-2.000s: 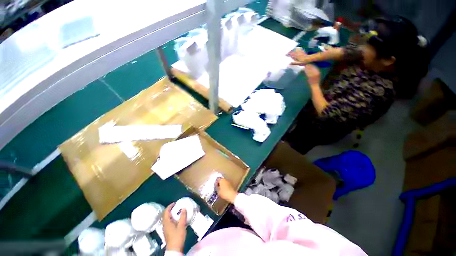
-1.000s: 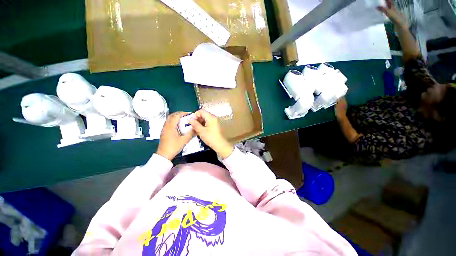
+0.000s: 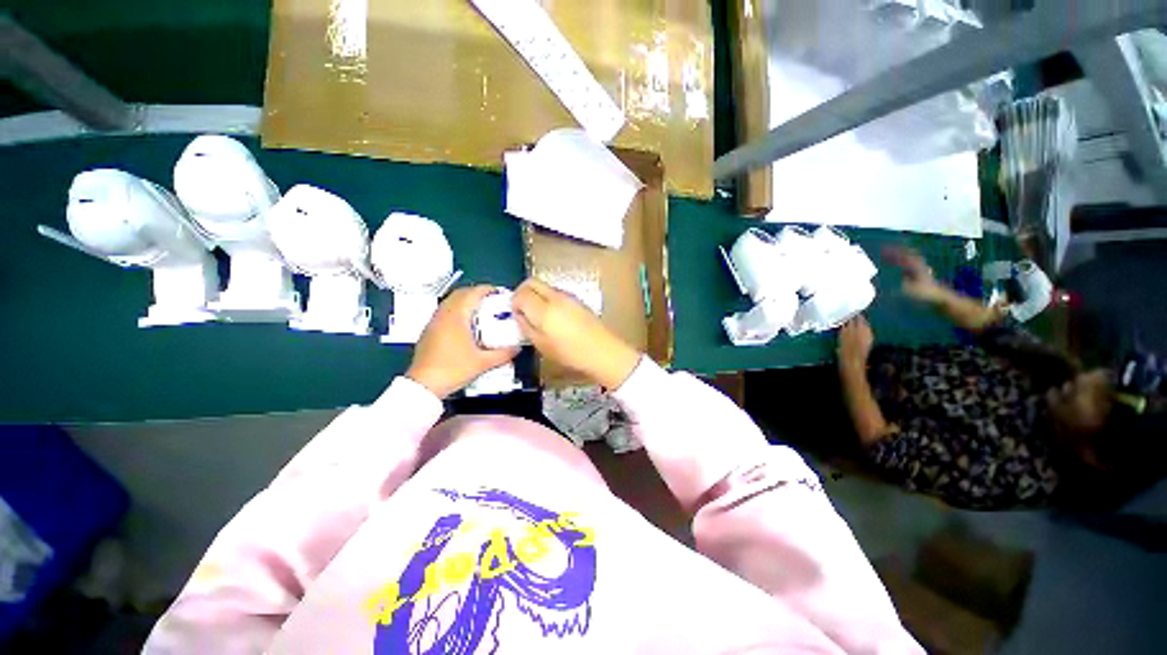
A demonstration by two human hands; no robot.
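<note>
A white security camera (image 3: 497,320) stands at the bench's front edge, its rounded head up and its base below. My left hand (image 3: 448,343) is bare and wraps the head from the left. My right hand (image 3: 561,326) has its fingertips on the top right of the head. Whether a small piece is between the right fingertips is too small to tell. Several more white cameras (image 3: 416,256) stand in a row to the left. The shallow cardboard tray (image 3: 650,288) is just right of my hands, with a pale patch in it and a white paper sheet (image 3: 572,188) over its far end.
Flattened cardboard (image 3: 410,77) with a long white strip (image 3: 553,71) lies beyond. More white cameras (image 3: 804,279) stand right of the tray. A metal post (image 3: 896,90) crosses the upper right. Another person (image 3: 960,416) is at the right. A carton with white scraps (image 3: 591,416) is below the edge.
My right hand has left the tray and joined my left hand at the camera. Since a second ago both hands stay on the head. The view has swung over the bench and shifted slightly.
</note>
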